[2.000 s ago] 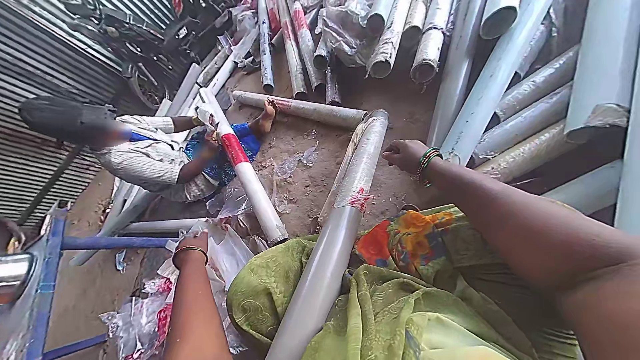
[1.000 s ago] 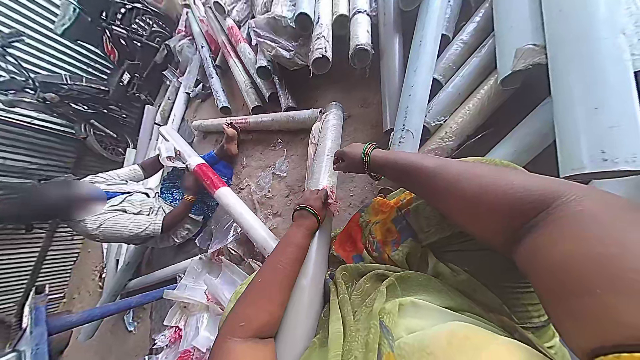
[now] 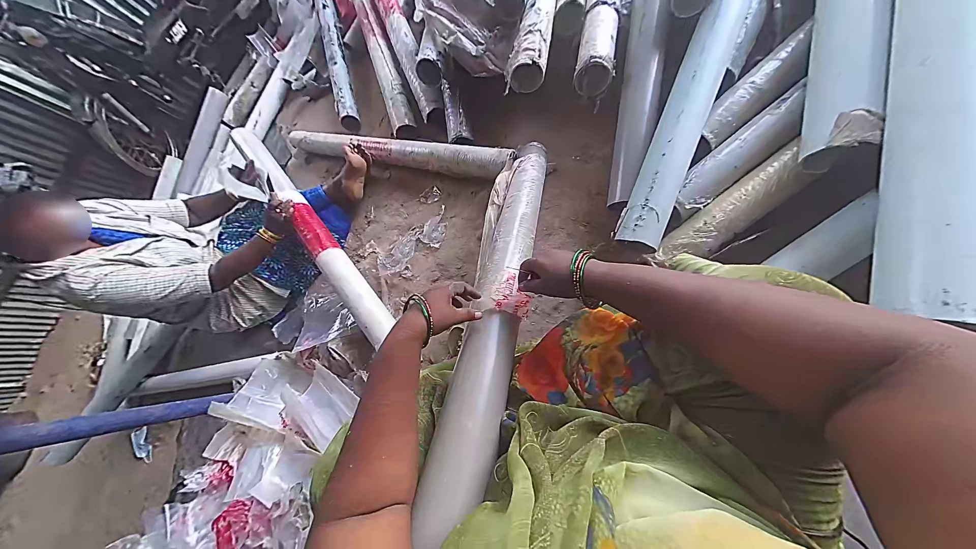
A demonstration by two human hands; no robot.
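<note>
A grey plastic pipe (image 3: pixel 476 396) slants across my lap, its far part covered in clear plastic film (image 3: pixel 522 206). Red-marked film (image 3: pixel 507 296) ends around the pipe's middle, and the part nearer me is bare. My right hand (image 3: pixel 545 273) pinches the film's edge at the pipe's right side. On the left side, my left hand (image 3: pixel 451 305) has its fingers apart, the tips at the pipe beside the film's edge. The pipe's far end meets another wrapped pipe (image 3: pixel 435 156) lying crosswise on the ground.
A co-worker (image 3: pixel 168 259) sits at the left, holding a white pipe with a red band (image 3: pixel 313 229). Crumpled plastic film (image 3: pixel 259 457) lies at the lower left, near a blue bar (image 3: pixel 114 423). Many pipes (image 3: pixel 686 130) are stacked at the right and back.
My left hand was at the loose plastic, then on top of the wrapped pipe; now it is nearer me, at the film's edge. My right hand has moved from beside the pipe to the film.
</note>
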